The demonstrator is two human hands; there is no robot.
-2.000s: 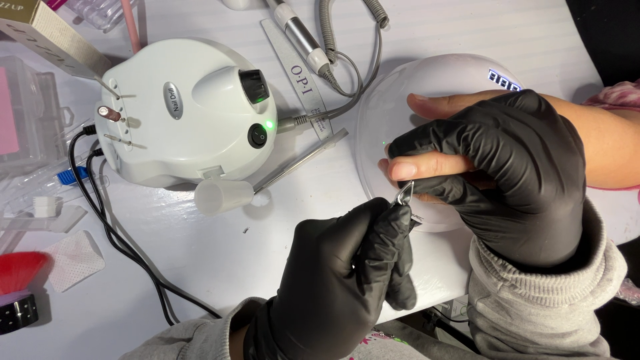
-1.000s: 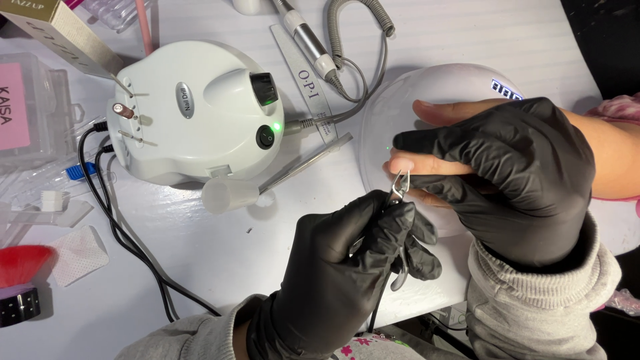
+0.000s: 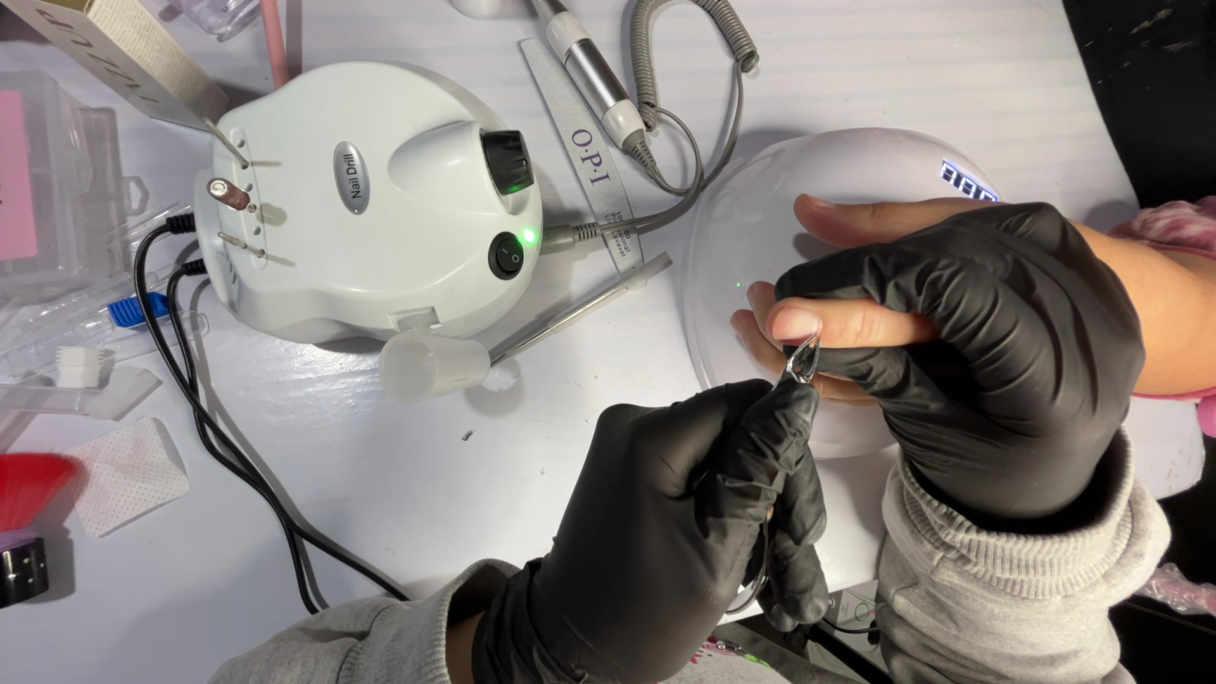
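Observation:
My left hand (image 3: 655,532), in a black glove, grips small metal nippers (image 3: 803,361). Their jaws are at the nail edge of another person's outstretched finger (image 3: 845,323). Black-gloved too, my right hand (image 3: 988,351) has that finger between its own fingers and holds it over a white domed lamp (image 3: 731,228). The other person's thumb (image 3: 855,220) points left above, and more of their fingertips show below the held finger. Part of the nippers' handles is hidden by my left hand.
A white nail drill machine (image 3: 313,209) with a green light stands at left, its handpiece (image 3: 594,81) and coiled cable behind. Nearby are a nail file (image 3: 579,142), a metal tool (image 3: 579,309) and a translucent cup (image 3: 427,366). Black cords (image 3: 237,446) cross the left side.
My right hand and the held finger have shifted slightly to the right since a second ago. The nippers have shifted right too and remain beside the nail.

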